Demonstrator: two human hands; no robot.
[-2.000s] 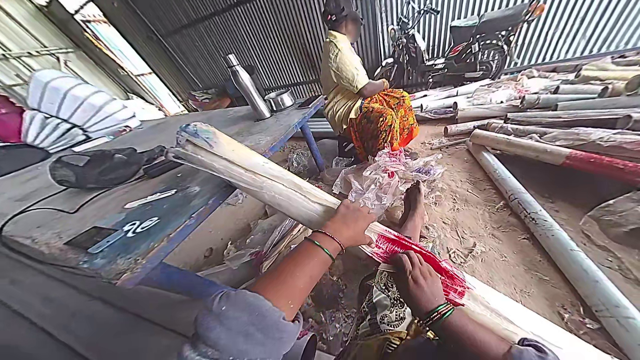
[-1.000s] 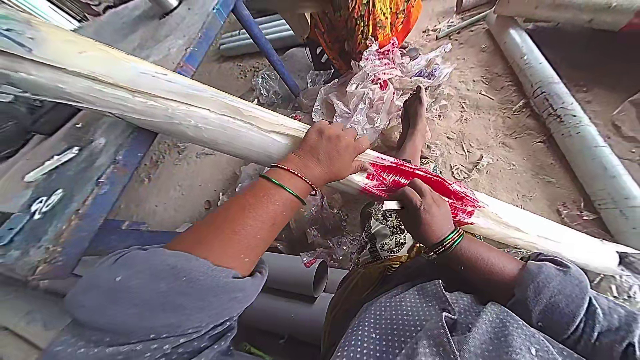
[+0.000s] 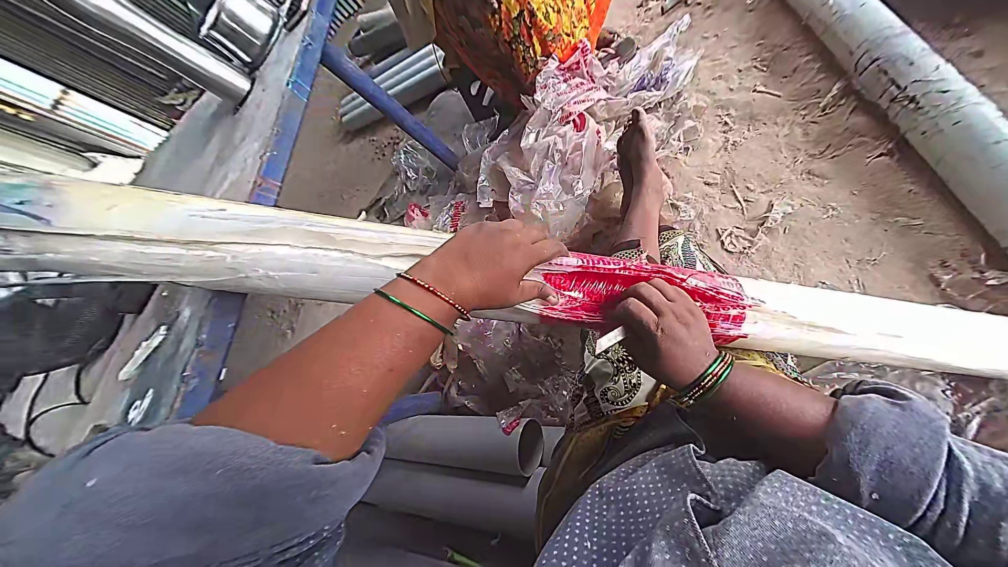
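Note:
A long pipe in whitish wrapping [image 3: 197, 236] runs across the view over my lap, with a patch of red printed plastic [image 3: 587, 287] around its middle. My left hand [image 3: 500, 264] grips the pipe at the left end of the red patch, its thumb on the near side. Against the red plastic my right hand [image 3: 665, 327] is curled around a thin white strip or blade [image 3: 611, 339], which sticks out to the left below the fingers; what the rest of it looks like is hidden.
Crumpled clear plastic [image 3: 551, 169] lies by my bare foot [image 3: 639, 169]. Grey pipes [image 3: 465, 445] are stacked below my lap. A blue-edged table [image 3: 287, 118] with a steel pot [image 3: 240, 27] stands left. Another pipe [image 3: 913, 94] lies on the sandy ground at right. Orange patterned cloth of a seated person [image 3: 520, 39] shows ahead.
The view has tilted down, and the seated person's upper body and the motorcycle have left it. Both hands remain at the red patch on the pipe.

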